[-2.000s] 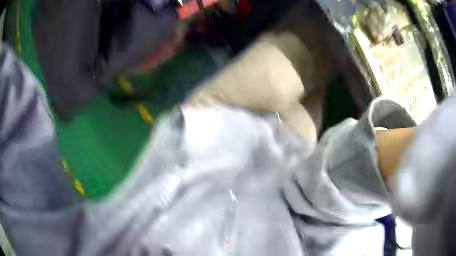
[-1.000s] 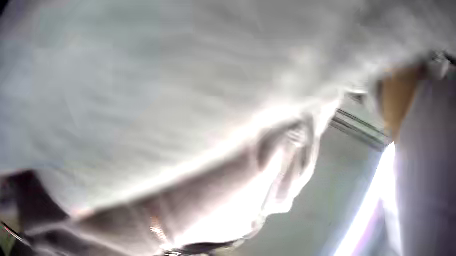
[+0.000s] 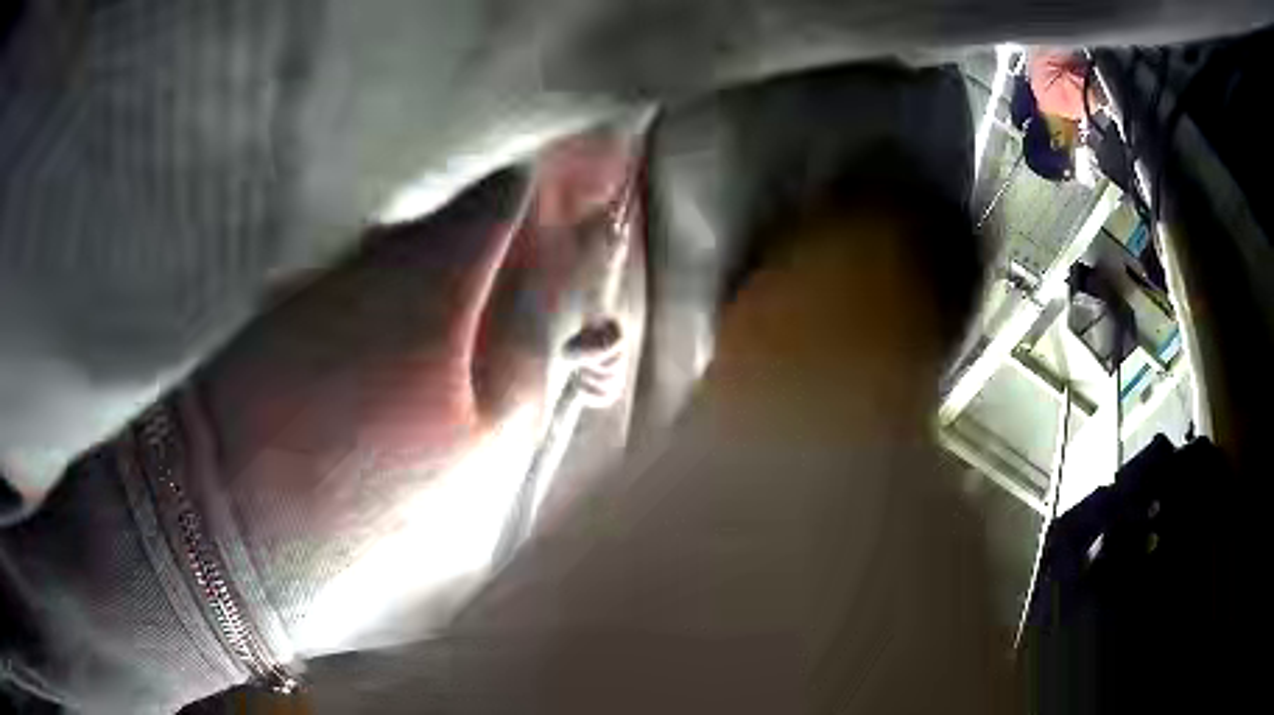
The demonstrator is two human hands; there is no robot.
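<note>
Pale grey clothing fills the upper left of the head view, very close to the camera. A zipper runs down a fold at the lower left. A blurred brown-orange patch is near the centre, above a grey-brown area like a sleeve. It may be part of my right wrist or hand, but no fingers can be made out. My left hand is not in view. No work object can be made out in either hand.
In a strip at the right are pale frame bars, thin cables and dark equipment. A small reddish-pink shape, too small to identify, is at the upper right.
The camera view has swung. The green floor seen earlier is gone, the clothing has shifted, the brown-orange patch is larger and more central, and frame bars show at the right.
</note>
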